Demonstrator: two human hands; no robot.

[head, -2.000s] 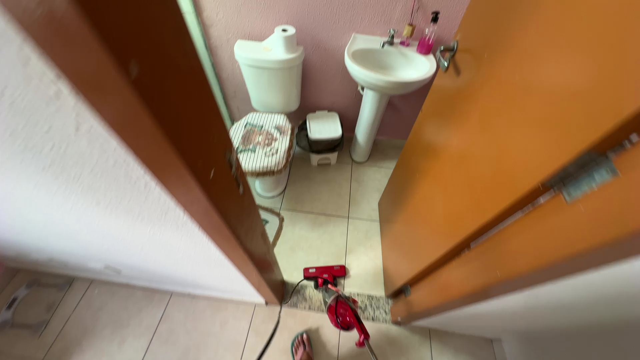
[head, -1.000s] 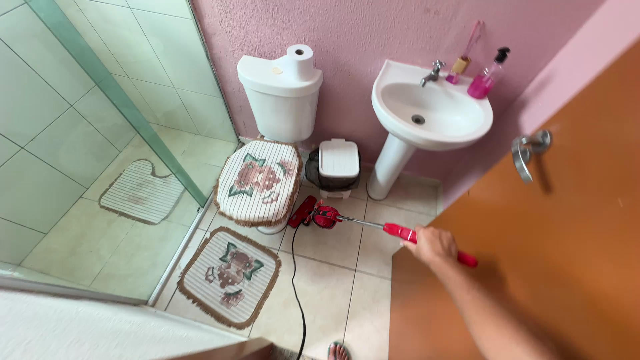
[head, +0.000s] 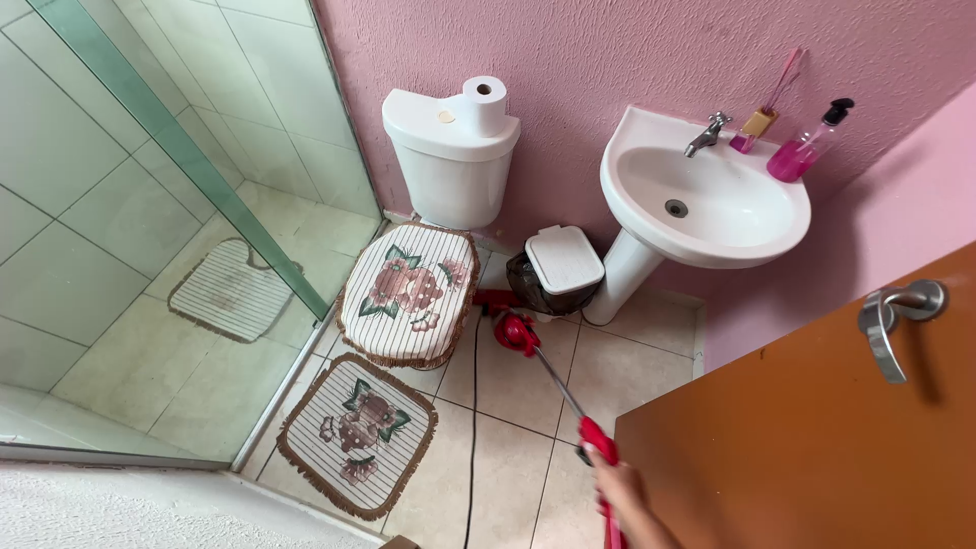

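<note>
My right hand [head: 619, 484], at the lower right, is closed around the red handle of a corded stick vacuum cleaner [head: 515, 334]. A metal tube slants up and left from the handle to the red body. The red floor head [head: 494, 298] lies on the tiles between the toilet and the waste bin, partly hidden by the toilet seat cover. A black cord [head: 473, 427] runs down over the floor. My left hand is out of view.
A toilet with a fringed cover [head: 412, 293], a lidded waste bin [head: 564, 259] and a pedestal sink [head: 709, 202] line the pink wall. A fringed mat [head: 358, 435] lies beside the glass shower panel [head: 191, 175]. An orange-brown door [head: 808, 427] stands at right.
The view has moved from the doorway into the bathroom. Since one second ago, the vacuum handle and my right hand have swung down, and the floor head has moved further back, beside the bin.
</note>
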